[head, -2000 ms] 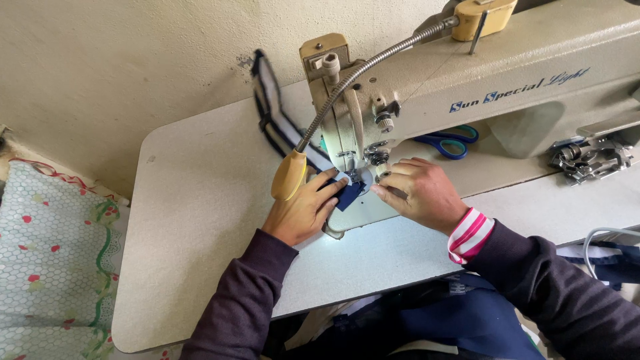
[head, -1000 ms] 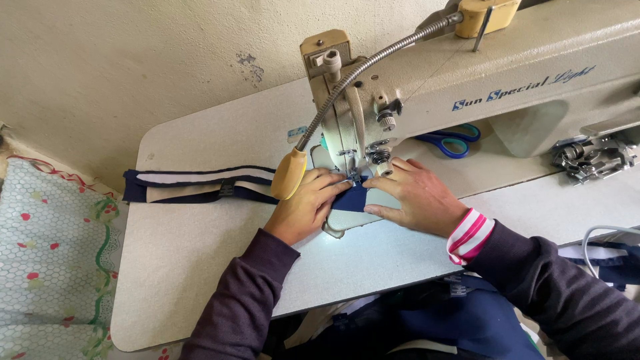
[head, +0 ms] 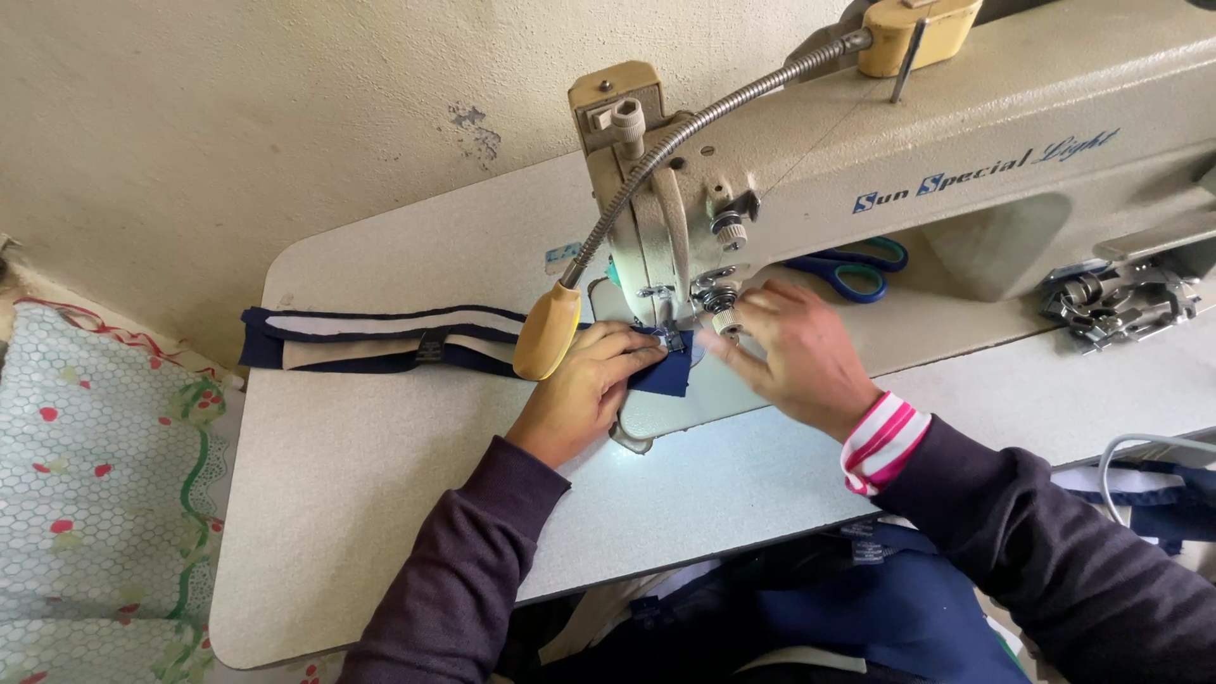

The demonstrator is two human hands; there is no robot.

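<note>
A navy fabric band with white and beige strips (head: 380,351) lies across the left of the sewing table, its right end under the presser foot (head: 673,340) of the industrial sewing machine (head: 817,142). My left hand (head: 594,380) rests on the band just left of the foot, fingertips pressing the cloth down. Right of the foot, my right hand (head: 798,356) is raised near the tension knob (head: 724,318), with thumb and fingers apart; its thumb is blurred and nothing shows in it. The corner of navy cloth (head: 662,375) sticks out in front of the foot.
Blue-handled scissors (head: 850,271) lie behind my right hand under the machine arm. A lamp on a bendy metal neck (head: 548,332) hangs over the band. A metal attachment (head: 1121,299) sits at the right. Navy garments (head: 855,608) are heaped below the table's front edge.
The band, bent up toward the wall two seconds ago, now lies flat to the left. My right hand has lifted back from the cloth at the foot; my left hand has stayed beside it.
</note>
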